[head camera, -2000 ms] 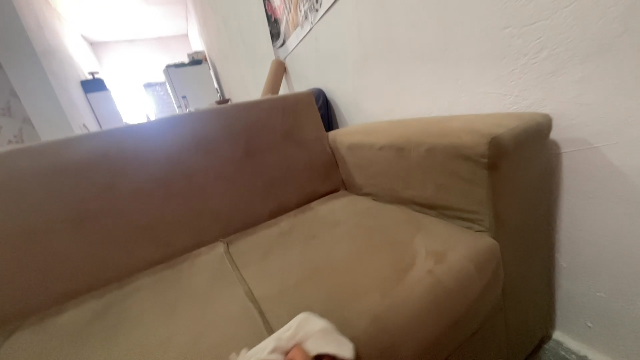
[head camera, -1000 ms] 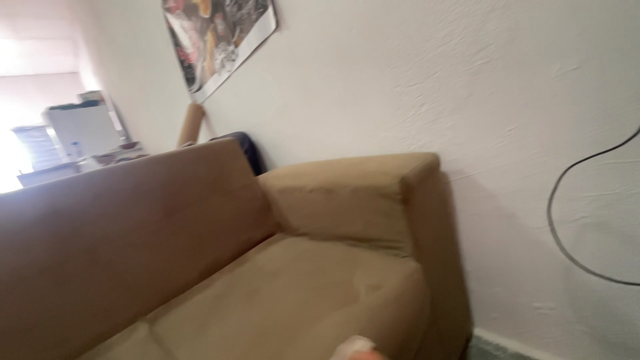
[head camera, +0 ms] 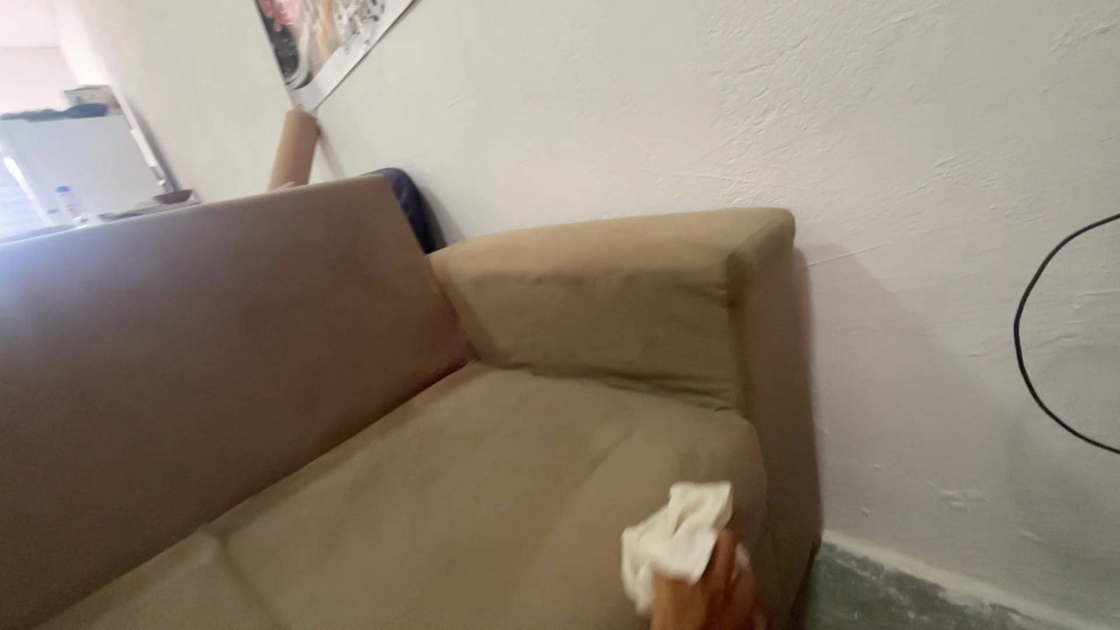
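A brown fabric sofa fills the lower left and middle of the head view. Low in the frame, right of centre, my right hand grips a crumpled white cloth over the front right part of the seat cushion. Whether the cloth touches the seat cannot be told. The sofa's padded armrest rises behind the hand, and the backrest runs off to the left. My left hand is out of the frame.
A white textured wall stands behind and right of the sofa, with a poster on it. A dark cable hangs at the right. Behind the backrest are a brown roll and a dark blue object. Grey floor shows lower right.
The view has turned to the right since the oldest frame. More of my right hand and the cloth shows now, over the seat's right front part; earlier they were at the bottom edge.
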